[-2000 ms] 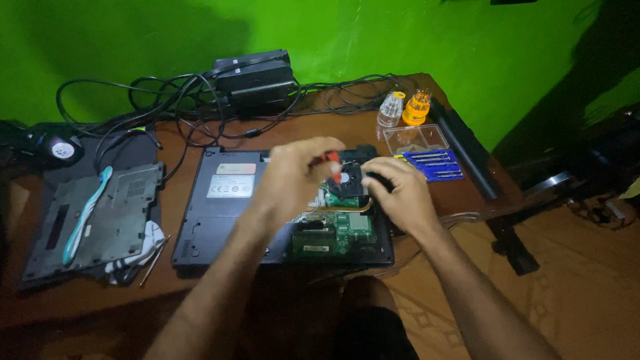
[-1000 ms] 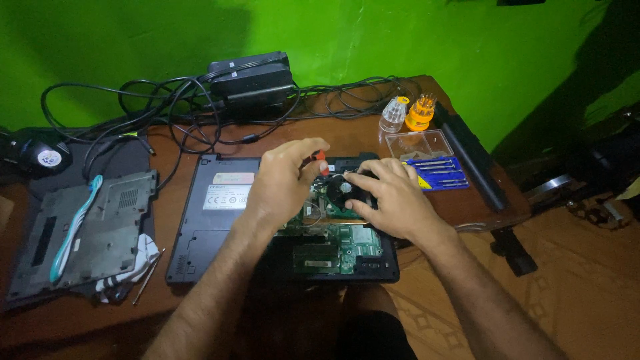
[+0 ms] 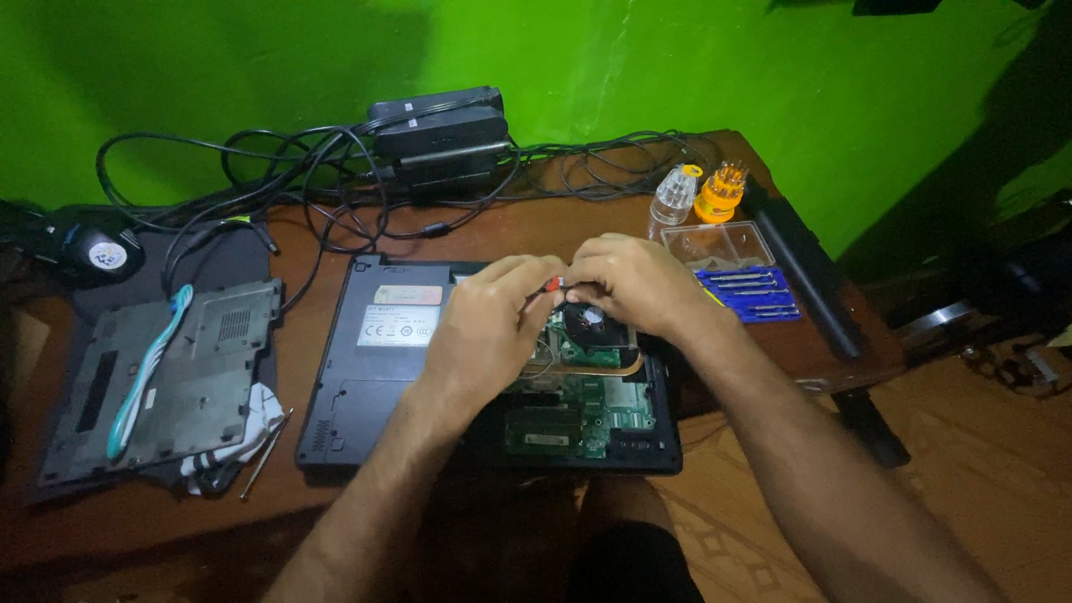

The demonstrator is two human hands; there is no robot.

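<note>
An upside-down laptop (image 3: pixel 368 360) lies on the wooden desk with its inside partly bare: the round cooling fan (image 3: pixel 596 322), a copper heat pipe (image 3: pixel 586 369), green circuit board and a memory module (image 3: pixel 540 434) show. My left hand (image 3: pixel 494 318) is above the laptop's upper middle, its fingertips around a small red-ended item (image 3: pixel 553 285) too small to name. My right hand (image 3: pixel 624 280) meets it there, thumb and fingers pinched together just above the fan. Whether the right fingers also grip the small item is hidden.
At left, a laptop bottom cover (image 3: pixel 201 402) carries a toothbrush (image 3: pixel 146 377), beside a cloth and a thin screwdriver (image 3: pixel 266 456). Power adapters (image 3: pixel 440 134) and cables lie behind. At right are bit holders (image 3: pixel 718 194), a clear case and a blue screwdriver set (image 3: pixel 749 293).
My right hand has moved from the fan's right side up to my left fingertips, uncovering more of the fan. My left hand stays around the red-ended item.
</note>
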